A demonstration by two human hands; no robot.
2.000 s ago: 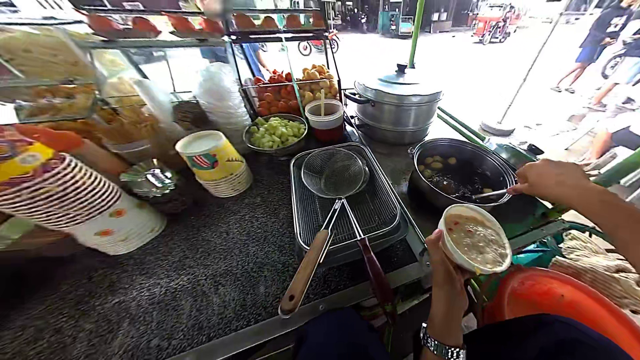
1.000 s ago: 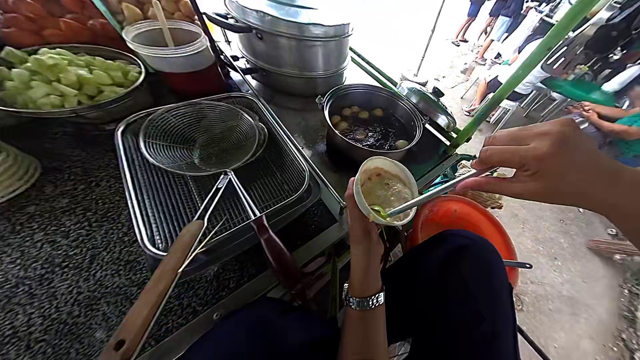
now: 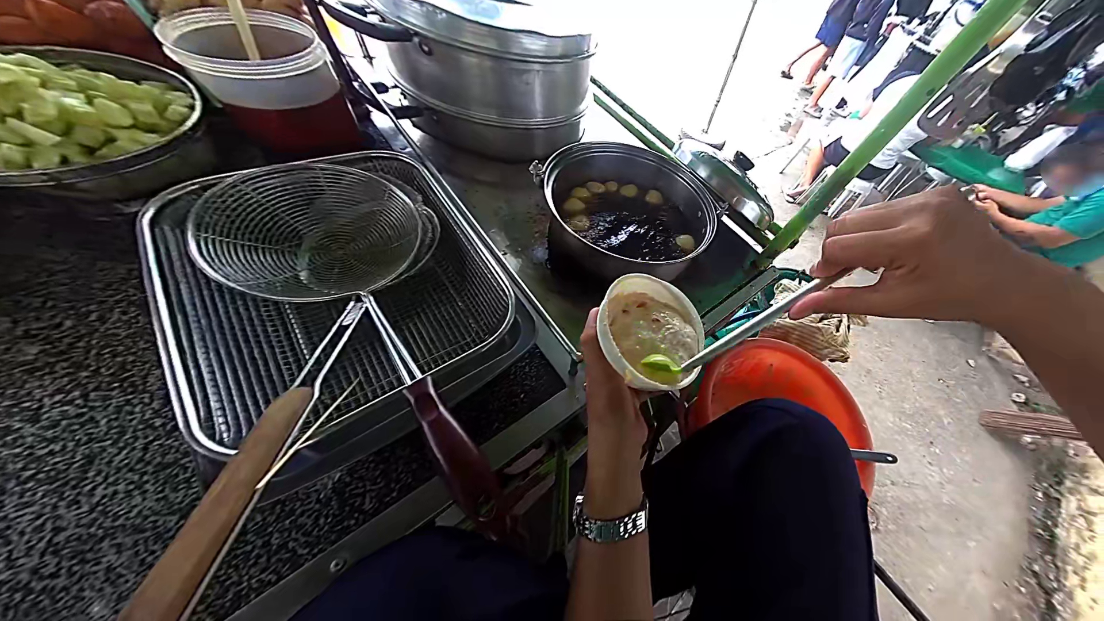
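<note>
My left hand (image 3: 614, 405), with a metal watch on its wrist, holds a paper cup (image 3: 607, 338) tilted toward me. Cloudy brownish liquid (image 3: 649, 326) fills much of the cup, and a green piece (image 3: 661, 366), perhaps citrus, lies at its lower side. My right hand (image 3: 914, 254) grips the handle of a metal utensil (image 3: 759, 321); its lower end reaches into the cup beside the green piece, and its tip is hidden. Just behind the cup stands a pot (image 3: 561, 226) of dark bubbling liquid with several round pale pieces floating in it.
Two wire skimmers (image 3: 302, 233) lie on a rack tray (image 3: 185, 405) at the left. Behind are a bowl of cut green pieces (image 3: 78, 112), a plastic tub (image 3: 259, 78) and a steamer pot (image 3: 500, 78). An orange basin (image 3: 780, 371) sits below right. People (image 3: 1061, 216) sit beyond the green pole (image 3: 897, 121).
The view has swung down and closer to the cup. Two seconds ago my right hand was at the pot with the utensil; now the utensil is in the cup, where the green piece shows.
</note>
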